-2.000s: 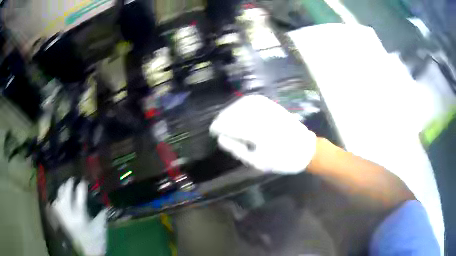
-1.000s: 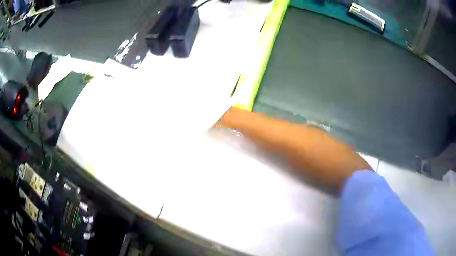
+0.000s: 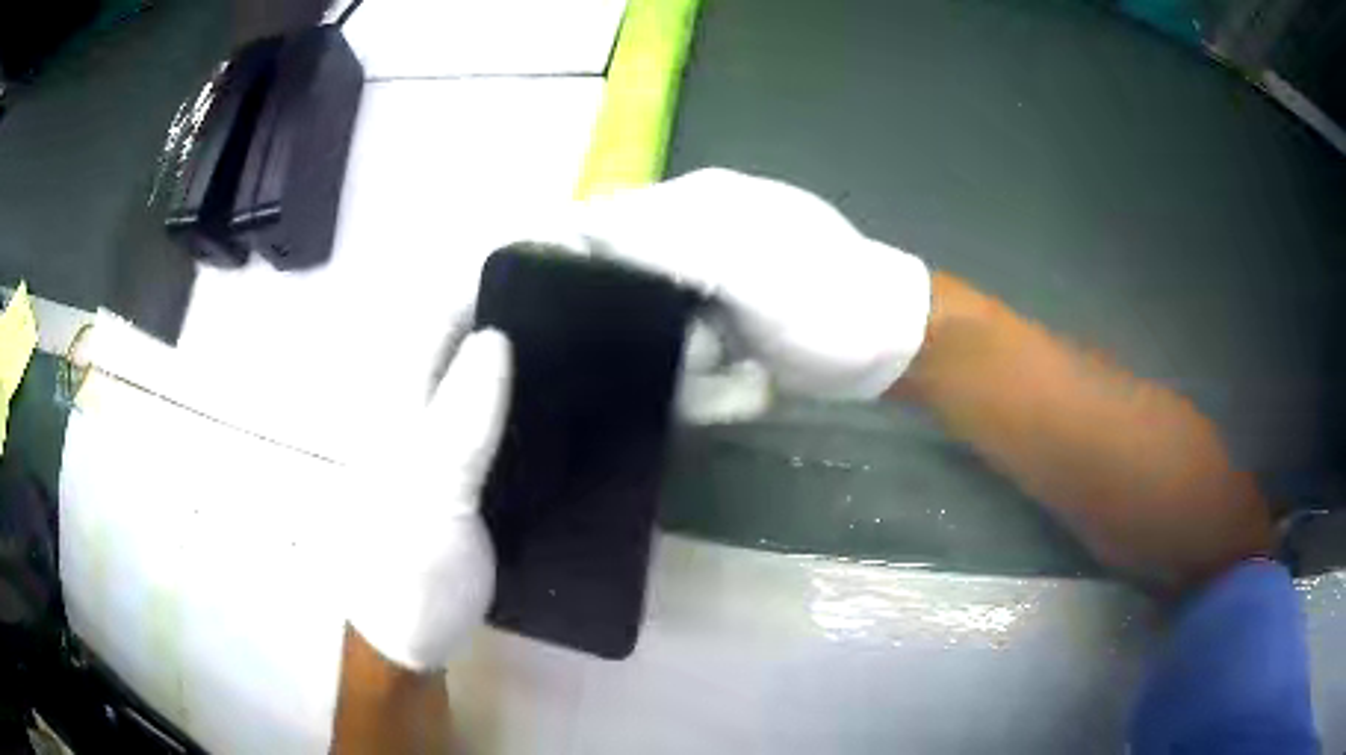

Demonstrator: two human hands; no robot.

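A black power adapter (image 3: pixel 583 457) is held up in front of me between my two white-gloved hands, its broad flat face towards the camera. My left hand (image 3: pixel 436 509) grips its left side, with the thumb along that edge. My right hand (image 3: pixel 768 288) holds its top right corner, with fingers partly hidden behind it. The adapter's cord cannot be made out. Two more black adapters (image 3: pixel 303 148) lie side by side on the white surface at the upper left.
A white sheet (image 3: pixel 192 546) spreads below and left of my hands. A lime-green strip (image 3: pixel 642 89) runs beside the white surface at the top. The dark green conveyor belt (image 3: pixel 1004 162) lies to the right. A yellowish paper piece (image 3: pixel 16 354) is at the left edge.
My view has turned from the test fixture to the white surface and conveyor. My left hand has come back into view. Both hands now hold an adapter.
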